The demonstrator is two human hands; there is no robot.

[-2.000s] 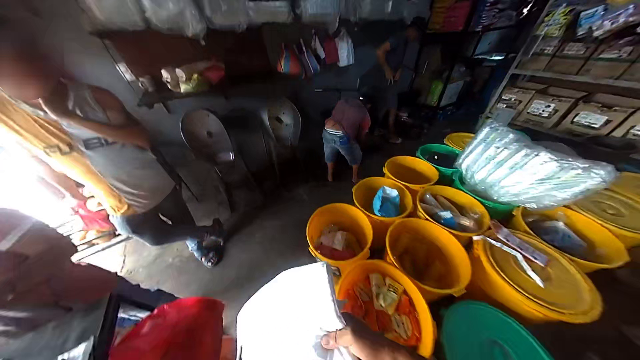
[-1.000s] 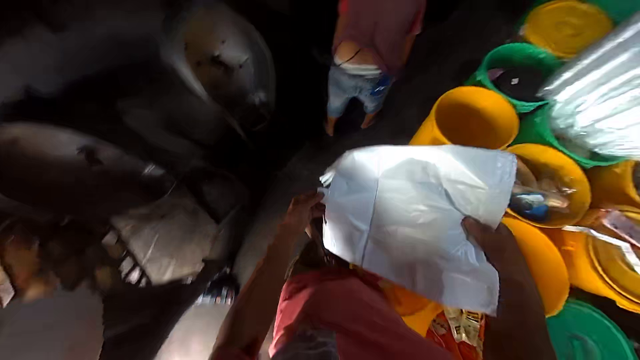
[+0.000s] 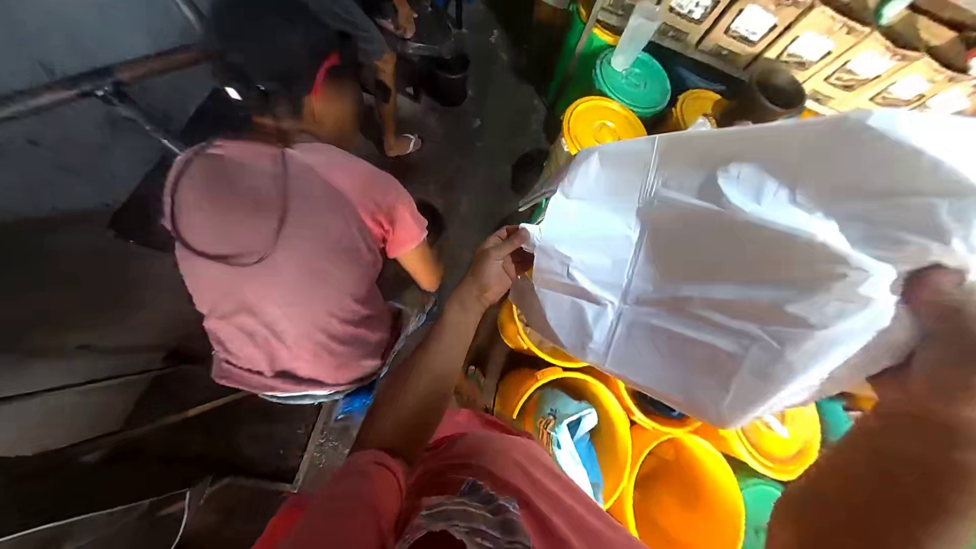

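Note:
A large white plastic sack [image 3: 732, 267], creased and flattened, spans the right half of the view above the buckets. My left hand [image 3: 499, 263] pinches its left edge between thumb and fingers. At the far right my right hand [image 3: 926, 320], blurred, grips the sack's other side; its fingers are partly hidden by the folds. Below the sack stand an open yellow bucket [image 3: 507, 400] with a blue and white bag [image 3: 564, 435] inside and another open yellow bucket [image 3: 690, 488].
A person in a pink shirt [image 3: 282, 267] is close on the left, back turned. Another person's leg [image 3: 387, 99] shows farther off. Lidded yellow [image 3: 602, 123] and green buckets [image 3: 631, 80] stand beyond the sack, before a shelf of cardboard boxes [image 3: 808, 46]. A metal rail [image 3: 61, 91] runs at upper left.
The sack, held by one hand in view at first, is now stretched between both hands and spread wider. The view has swung considerably, and the person in pink now appears much closer.

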